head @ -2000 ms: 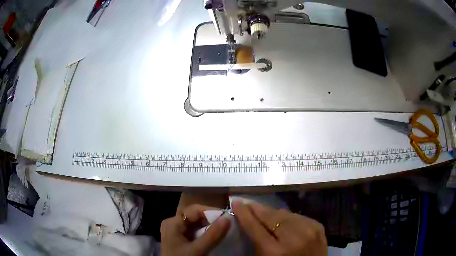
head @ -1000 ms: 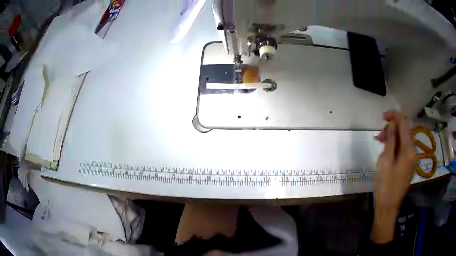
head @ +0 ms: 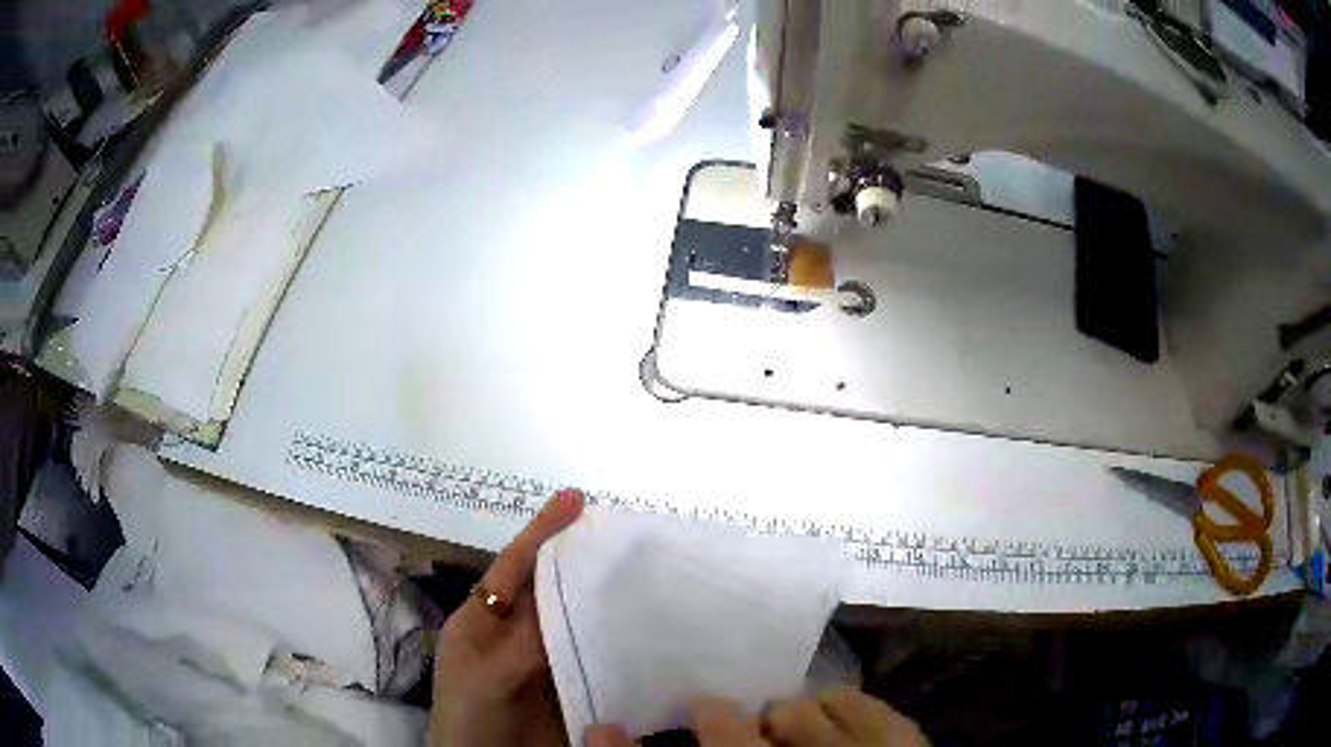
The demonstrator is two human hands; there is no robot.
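Observation:
A white fabric piece [head: 686, 613] lies over the table's front edge, with a thin dark stitch line down its left side. My left hand [head: 504, 635], with a ring on one finger, holds the left side of the cloth, fingertips at the printed ruler. My right hand [head: 818, 722] is at the cloth's lower edge, partly cut off by the bottom of the picture; its fingers rest on or grip the cloth. The sewing machine's presser foot and needle [head: 781, 251] stand behind, with no cloth under them.
Orange-handled scissors [head: 1235, 523] lie at the right front of the table. A black pad [head: 1117, 270] is on the machine bed [head: 934, 350]. Stacked cut pieces [head: 197, 314] lie at the left. White garment pieces [head: 248, 584] hang below the table edge.
My right hand has moved from beside the scissors back to the cloth. My left hand and the cloth have come up over the table edge. The view has shifted left.

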